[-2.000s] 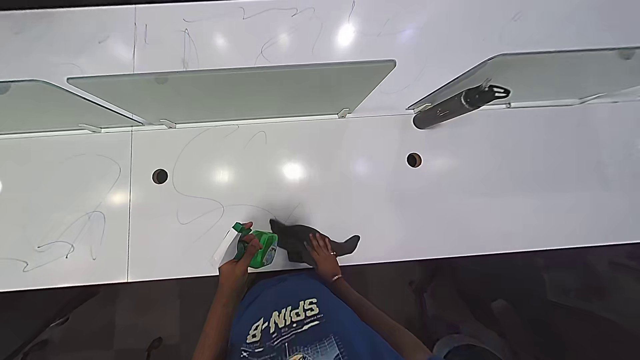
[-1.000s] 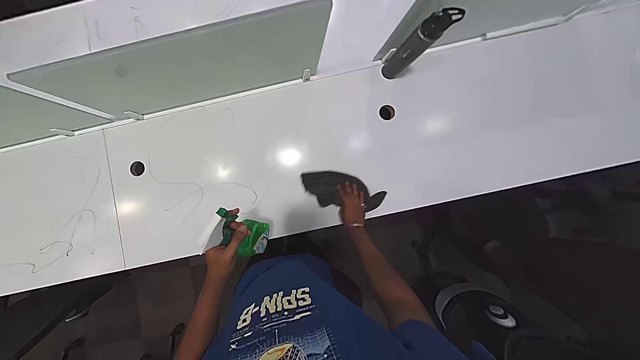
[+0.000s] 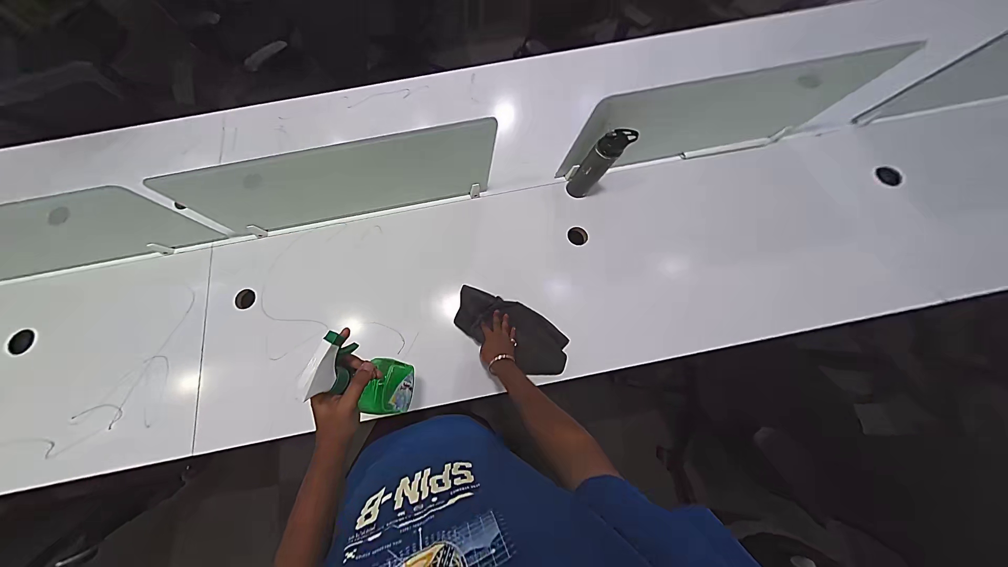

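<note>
My left hand (image 3: 346, 386) grips a green spray bottle (image 3: 387, 387) with a white and green trigger head, tilted sideways close to the near edge of the white desk (image 3: 709, 260). To its right, my right hand (image 3: 498, 340) lies with fingers spread on a dark grey cloth (image 3: 529, 335), which is spread on the desktop. Whether the fingers pinch the cloth cannot be told. Dark scribbled lines (image 3: 295, 319) mark the desktop to the left of the cloth and beyond the bottle.
A dark bottle with a loop cap (image 3: 600, 164) stands beyond the cloth, beside a frosted divider panel (image 3: 732, 102). Another divider (image 3: 339, 177) rises along the desk's middle. Round cable holes (image 3: 577, 235) pierce the top. More scribbles (image 3: 118, 405) lie at the left.
The dark cloth, bunched under my right hand two seconds ago, lies more spread out now. My left hand keeps hold of the spray bottle. The view has shifted and turned.
</note>
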